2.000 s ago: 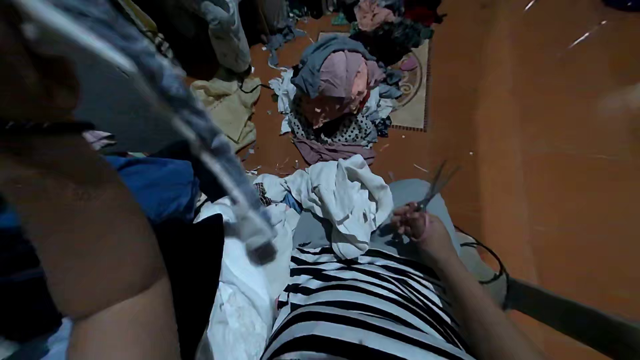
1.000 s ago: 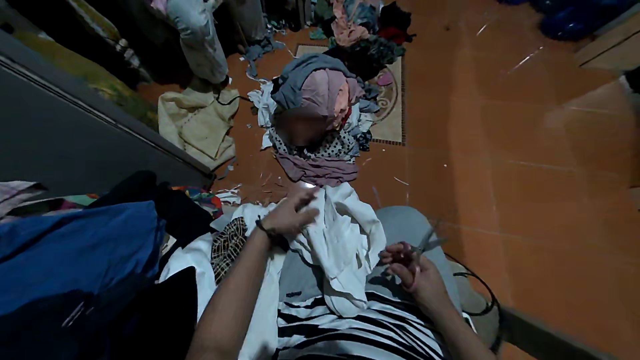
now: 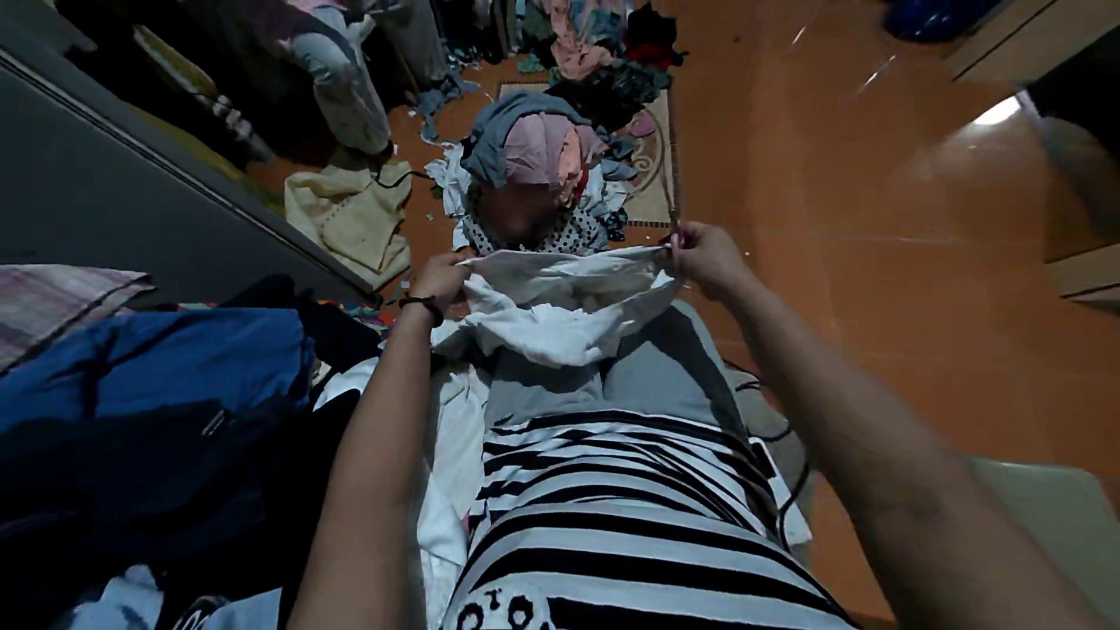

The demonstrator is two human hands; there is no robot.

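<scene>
A white cloth garment (image 3: 560, 319) is stretched between my two hands above my lap. My left hand (image 3: 444, 282), with a dark band at the wrist, grips its left upper corner. On the other side my right hand (image 3: 703, 254) pinches the right corner and also holds a pair of scissors (image 3: 675, 236), whose blades point away from me. Whether the blades are apart cannot be told. Below the cloth are my grey-clad knees and a black-and-white striped top.
Beyond the cloth lies a heap of fabric (image 3: 542, 144) beside a patterned mat (image 3: 662, 166). A cream cloth (image 3: 350, 214) is on the orange floor. Blue and dark clothes (image 3: 201, 359) are piled at left, near a grey panel (image 3: 157, 175). A dark cable (image 3: 801, 490) runs at right.
Both hands have come to the white cloth, which was bunched on my lap and is now raised and spread. The right hand with the scissors has moved forward to the cloth's corner.
</scene>
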